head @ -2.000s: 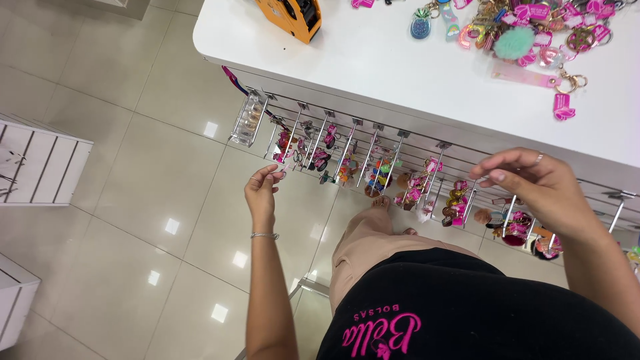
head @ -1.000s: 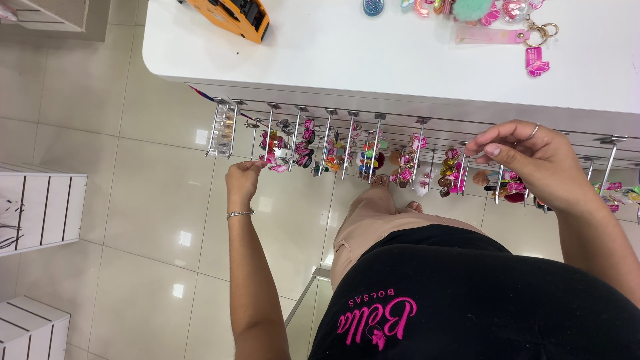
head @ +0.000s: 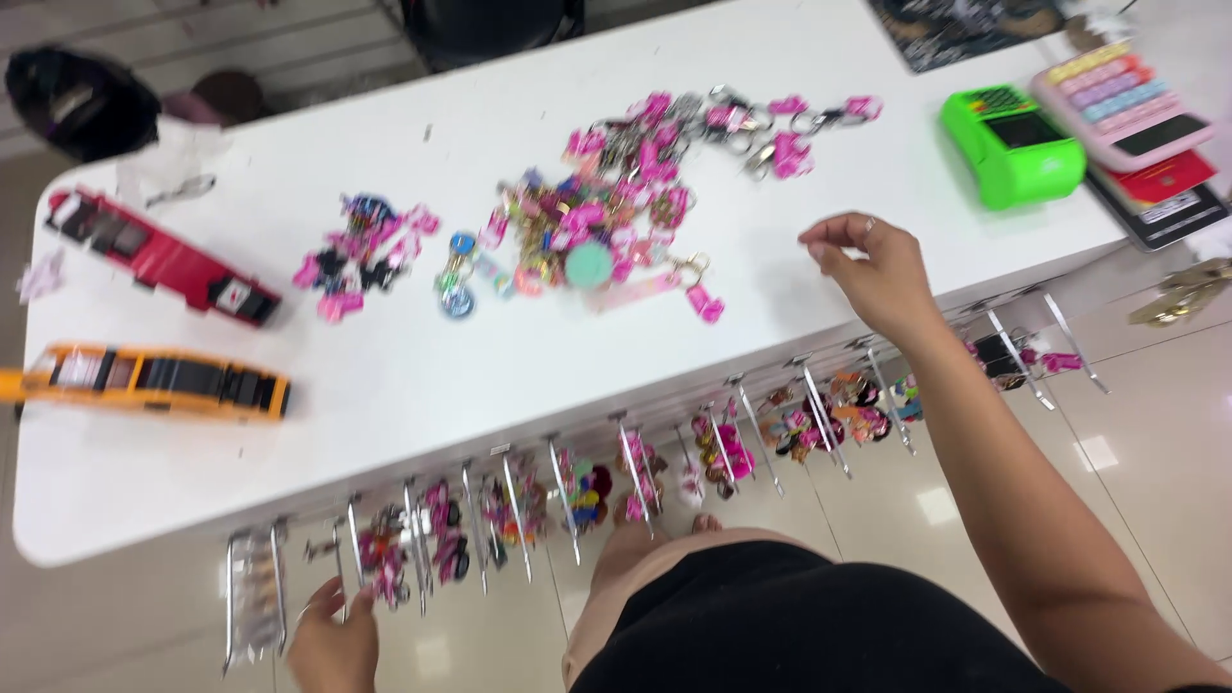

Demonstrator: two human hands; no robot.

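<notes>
My left hand (head: 335, 637) is at the lower left, its fingertips at the metal display hooks (head: 354, 544) under the counter's front edge, beside hanging pink keychains (head: 388, 568). Whether it grips anything is unclear. Over the white counter (head: 404, 385), right of centre, my right hand (head: 871, 269) is raised with thumb and forefinger near each other; no object shows between them. A large pile of keychains with pink tags (head: 577, 217) lies mid-counter, with silver-ringed ones (head: 731, 120) at its upper right. A smaller group of keychains (head: 361, 255) lies to the left.
At the left lie a red price-tag gun or similar tool (head: 164, 255) and an orange one (head: 173, 382). A green card terminal (head: 1013, 144) and a pink calculator (head: 1121, 106) sit at the right. Clear packets (head: 255, 597) hang at the far-left hook.
The view has swung up to show much more of the counter top. My left hand remains near the left-end hooks, and my right hand now appears over the counter.
</notes>
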